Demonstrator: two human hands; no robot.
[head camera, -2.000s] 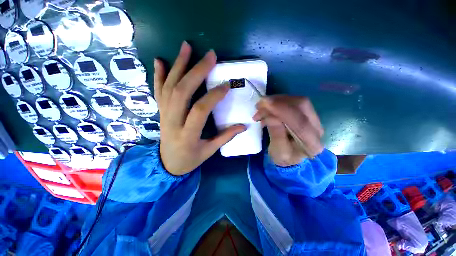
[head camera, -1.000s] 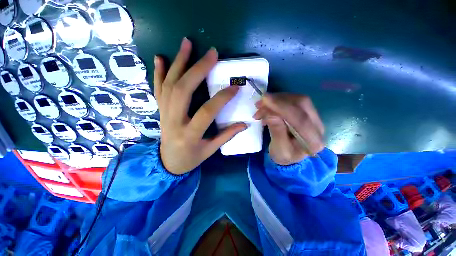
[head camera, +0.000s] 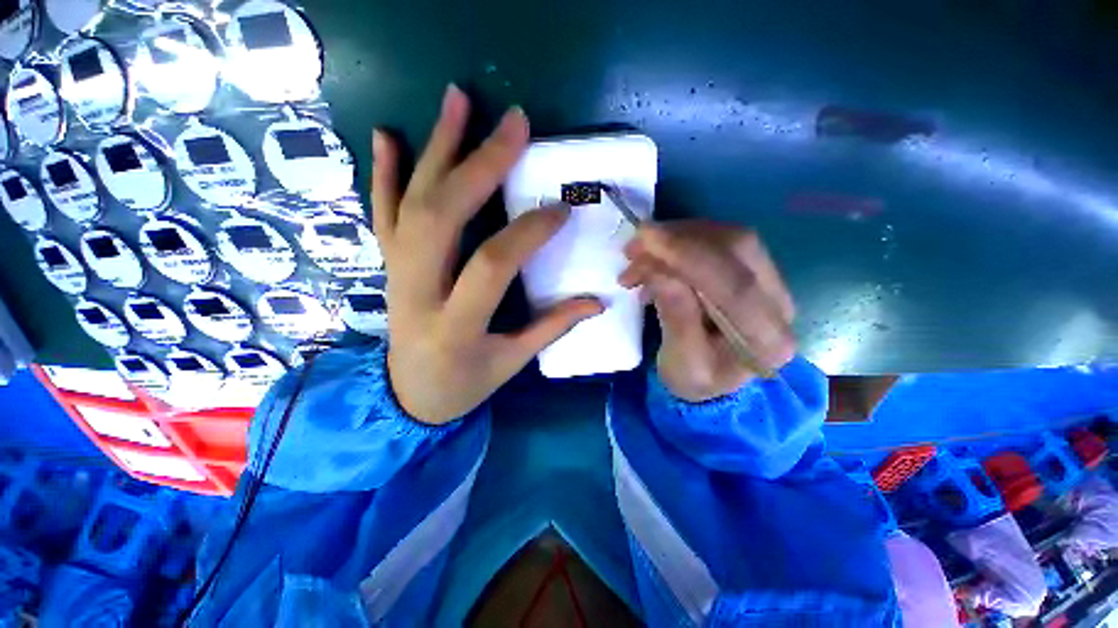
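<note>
A white power bank housing (head camera: 595, 270) lies on the dark green bench in front of me. Its small dark display window (head camera: 581, 193) is near the far end. My left hand (head camera: 460, 270) lies over the housing's left side, index fingertip just below the window and thumb on the lower face, other fingers spread. My right hand (head camera: 715, 307) holds a thin pen-sized tool (head camera: 726, 329) like a pen, its dark tip at the window's right edge. I cannot tell if the tip touches.
A sheet of round silvery-white lenses (head camera: 175, 252) with dark rectangles covers the bench at left. A red divided rack (head camera: 209, 439) is below the bench edge at left. Dark smudges (head camera: 873, 125) mark the bench at right. Blue stools (head camera: 962, 482) and red items are beyond the edge at lower right.
The left index fingertip moved right along the window's lower edge, then back left. The tool tip stays by the window's right end. The housing sits slightly higher in view.
</note>
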